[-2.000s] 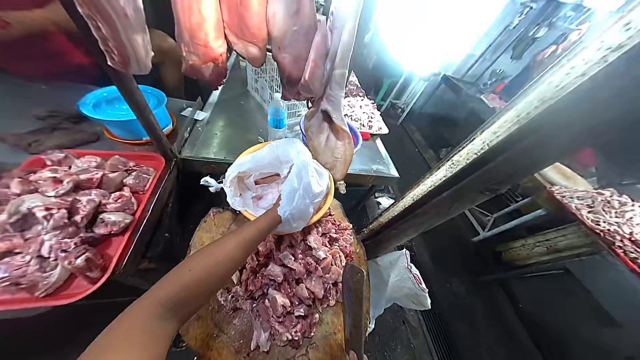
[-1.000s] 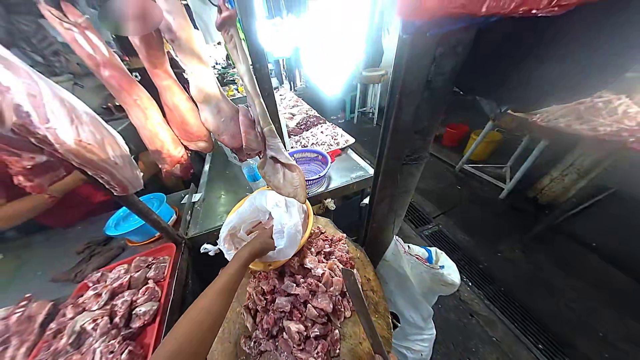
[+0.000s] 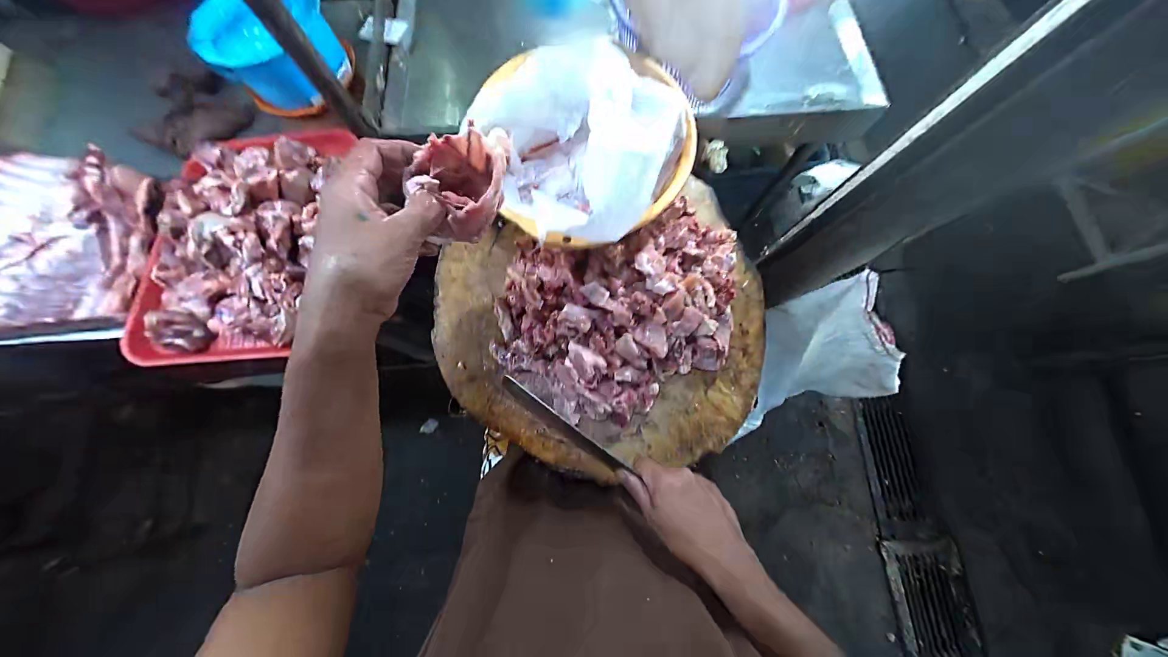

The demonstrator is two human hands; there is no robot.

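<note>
My left hand (image 3: pixel 370 219) grips a piece of raw meat (image 3: pixel 465 178), between the red tray and the yellow basin. My right hand (image 3: pixel 680 506) holds a knife (image 3: pixel 561 424) by its handle, with the blade low over the near edge of a round wooden chopping block (image 3: pixel 474 338). A heap of chopped raw meat (image 3: pixel 630 319) covers much of the block. Behind the heap, a yellow basin (image 3: pixel 686 164) lined with a white plastic bag (image 3: pixel 630 119) overlaps the block's far edge; some meat shows inside the bag.
A red tray (image 3: pixel 137 342) of meat pieces stands at left, with a larger slab of meat (image 3: pixel 50 242) beside it. Behind are a blue basin (image 3: pixel 237 41) and a metal table (image 3: pixel 438 73). A dark post (image 3: pixel 912 173) slants on the right, near a white sack (image 3: pixel 812 356).
My left hand was at the bag in the basin; it is now left of it, with a meat piece in its grasp. The view has tilted down.
</note>
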